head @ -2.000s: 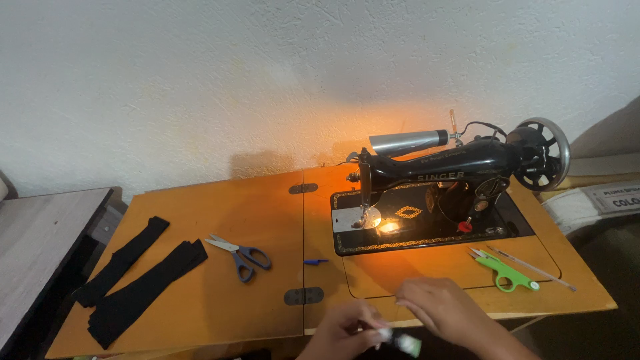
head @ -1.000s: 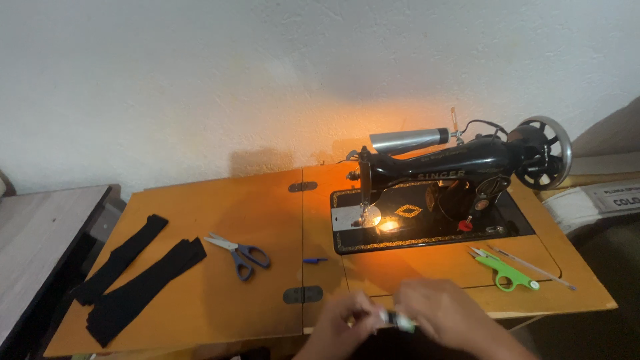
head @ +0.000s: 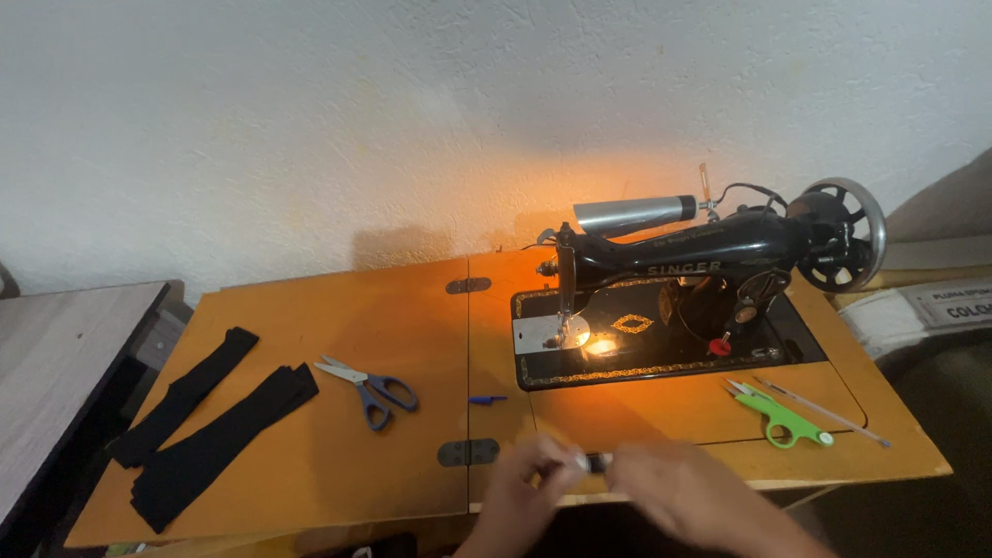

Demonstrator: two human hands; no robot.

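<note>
Near the table's front edge, my left hand (head: pixel 535 484) and my right hand (head: pixel 666 488) pinch a small black-and-white object (head: pixel 595 463) between them; blur hides what it is. Behind them stands a black Singer sewing machine (head: pixel 682 252), its lamp lit over the needle plate. To the right of my hands lie green thread snips (head: pixel 783 415) and a clear pen (head: pixel 821 409). A blue pen cap (head: pixel 487 400) is just beyond my left hand. Farther left are scissors with blue-grey handles (head: pixel 373 389) and black fabric strips (head: pixel 225 442) in two groups.
The wooden sewing table (head: pixel 387 480) has metal hinges (head: pixel 468 452) along its seam. A grey wood-grain table (head: pixel 62 349) adjoins on the left. A textured wall rises behind. At the right edge, a pale padded item bearing writing (head: pixel 914 310) sits beside the table.
Both hands have shifted slightly while staying close together around the small object. The machine, the scissors, the snips and the fabric have not moved.
</note>
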